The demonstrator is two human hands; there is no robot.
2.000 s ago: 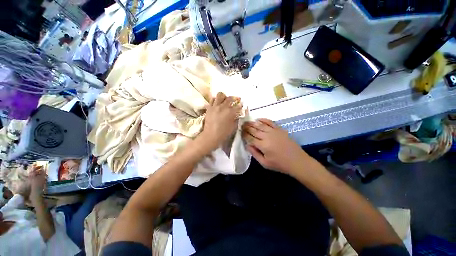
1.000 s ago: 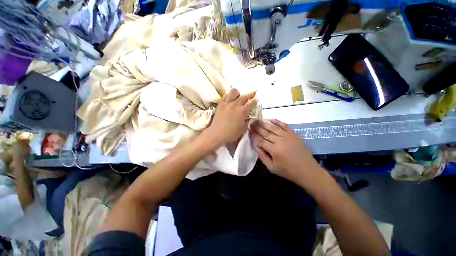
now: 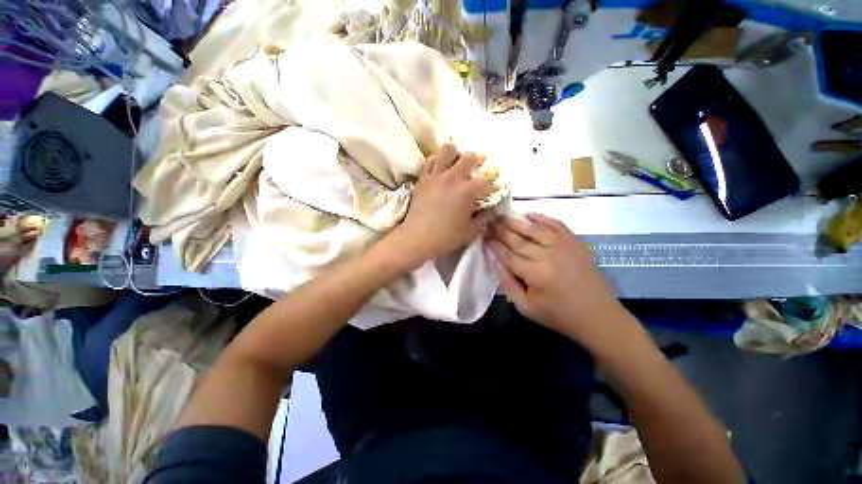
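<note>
A large cream garment (image 3: 331, 161) lies heaped in soft folds left of the needle area, its front part hanging over the table edge. My left hand (image 3: 446, 200) presses on the cloth near its right edge, fingers towards the bright lamp spot. My right hand (image 3: 543, 260) pinches the cloth edge just right of and below my left hand, at the table front. The presser foot area (image 3: 542, 106) of the white sewing machine is behind my hands; the cloth by my fingertips is partly washed out by glare.
A black smartphone (image 3: 723, 142) lies on the machine bed, with snips (image 3: 648, 176) and a small tan patch (image 3: 582, 174) left of it. A ruler strip (image 3: 662, 253) runs along the table front. A yellow item (image 3: 844, 224) is at right, a grey fan box (image 3: 71, 156) at left.
The view has shifted, so the machine head sits further up and right. Both hands stay on the cloth close together; the cloth hardly changes.
</note>
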